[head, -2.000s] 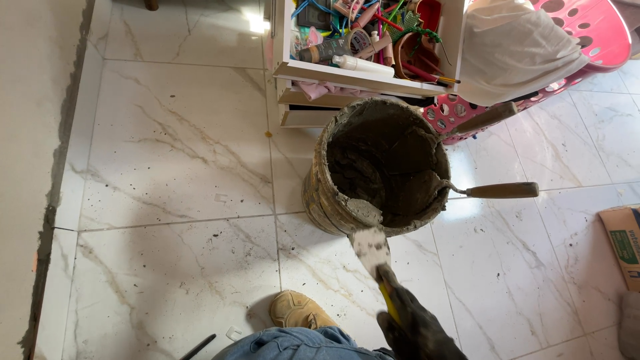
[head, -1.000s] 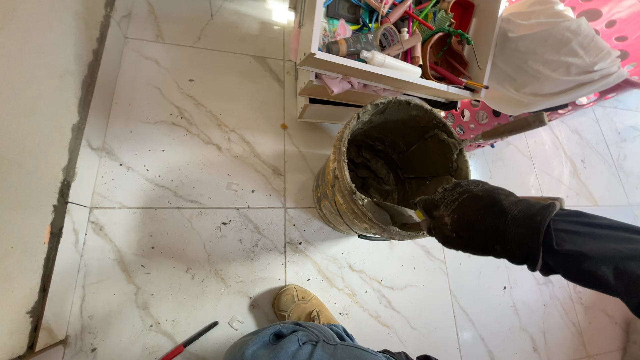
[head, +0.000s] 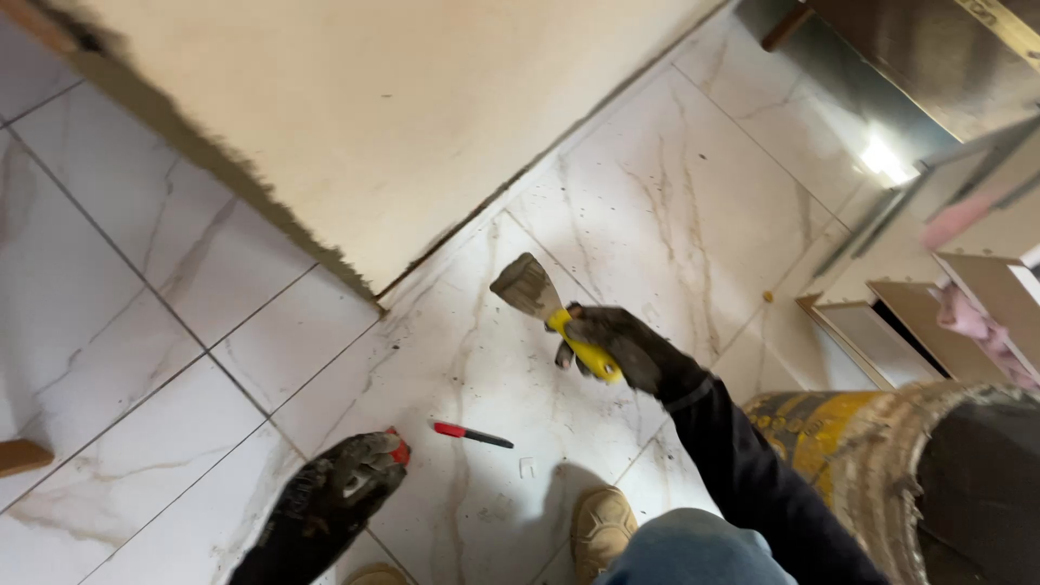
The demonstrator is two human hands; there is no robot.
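In a dark glove, my right hand (head: 621,345) grips the yellow handle of a putty knife (head: 526,284); grey mortar coats its blade, which points up and left over the tiled floor. My left hand (head: 357,479), also gloved, is closed around a small red object (head: 398,447), mostly hidden by the fingers. Between the hands a red and black marker (head: 473,435) lies on the floor. A mortar-crusted bucket (head: 861,455) stands at the lower right, its dark inside partly in view.
A cream wall (head: 390,122) meets the tiles at a corner, with grey mortar (head: 236,171) along its left edge. Drawers (head: 886,341) stand partly open at the right. A wooden piece (head: 24,457) shows at the left edge. My shoe (head: 603,520) is at the bottom.
My right hand has left the bucket's rim, and the putty knife's blade now carries mortar. My left hand has come into view with a red object. The view has swung towards the wall corner.
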